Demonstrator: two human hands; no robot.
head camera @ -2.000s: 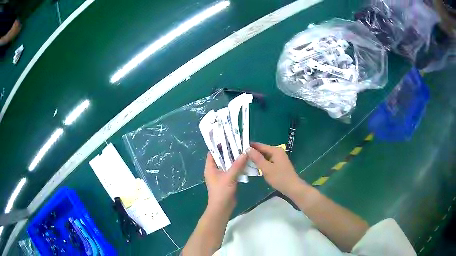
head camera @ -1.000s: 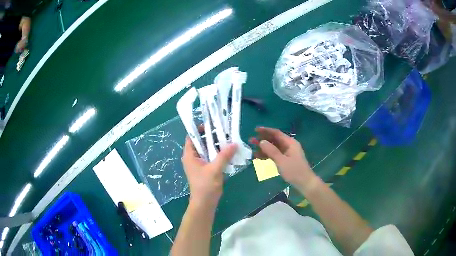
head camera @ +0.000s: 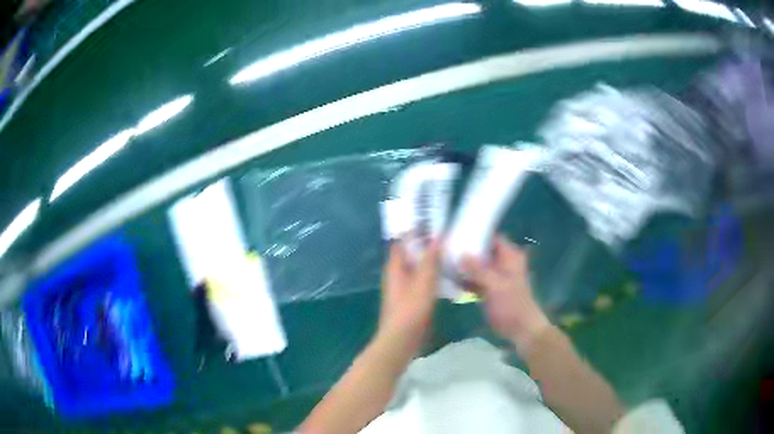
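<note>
The frame is blurred by motion. My left hand (head camera: 409, 284) is closed on some of the long white plastic parts (head camera: 422, 197), held up over the green bench. My right hand (head camera: 502, 286) is beside it, closed on another group of white parts (head camera: 490, 203) that tilts up to the right. The two groups are apart at their top ends. A yellow note slip (head camera: 465, 297) shows just below the hands. A flat clear plastic bag (head camera: 318, 229) lies on the bench left of the hands. The number of parts in each hand cannot be told.
A large filled clear bag (head camera: 624, 157) lies at the right, with a purplish bag (head camera: 751, 110) beyond it and a blue object (head camera: 687, 258) below. At the left are a white paper sheet (head camera: 222, 254), a dark slim cluster (head camera: 206, 326) and a blue bin (head camera: 153, 373).
The white parts, all in my left hand a second ago, are now split between both hands. My right hand has closed on one group. The view has turned, so the bench appears rotated.
</note>
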